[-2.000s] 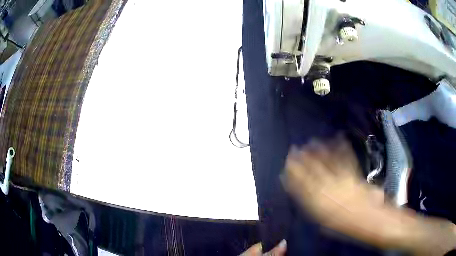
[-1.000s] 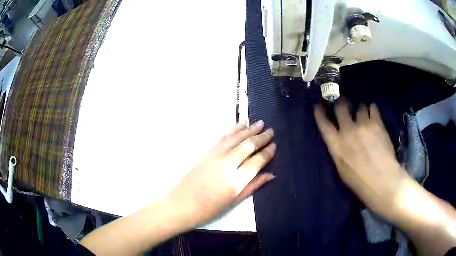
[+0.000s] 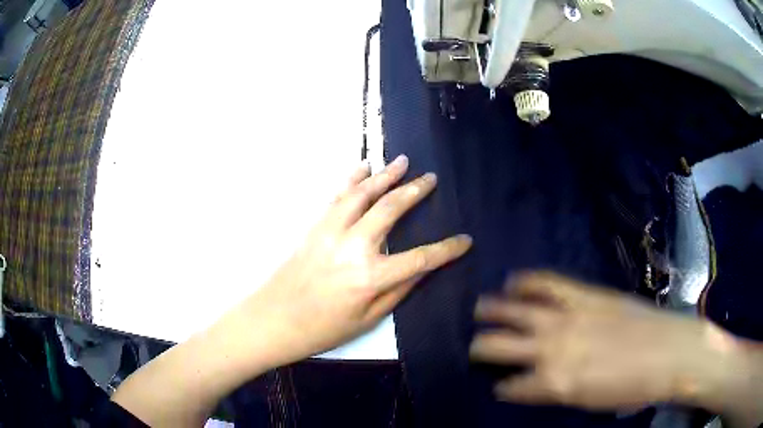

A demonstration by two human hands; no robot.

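Observation:
A dark navy garment panel lies under the machine head and runs down to the picture's bottom edge. Its left fabric edge lies straight over the white table. My left hand lies flat with fingers spread, fingertips on the cloth near that edge. My right hand is blurred, over the cloth lower right, fingers apart and pointing left. The presser foot is dark and hard to make out under the machine head. No thing is gripped by either hand.
White table with a dark machine bed outline. Plaid cloth covers its left end. A cream tension knob juts from the head. A grey-white lining and more dark cloth lie at the right. Dark cloth hangs below the table edge.
My right hand has moved down and left, away from the tension knob. My left hand still rests at the cloth's left edge. The whole view has shifted, with the machine head higher and further left.

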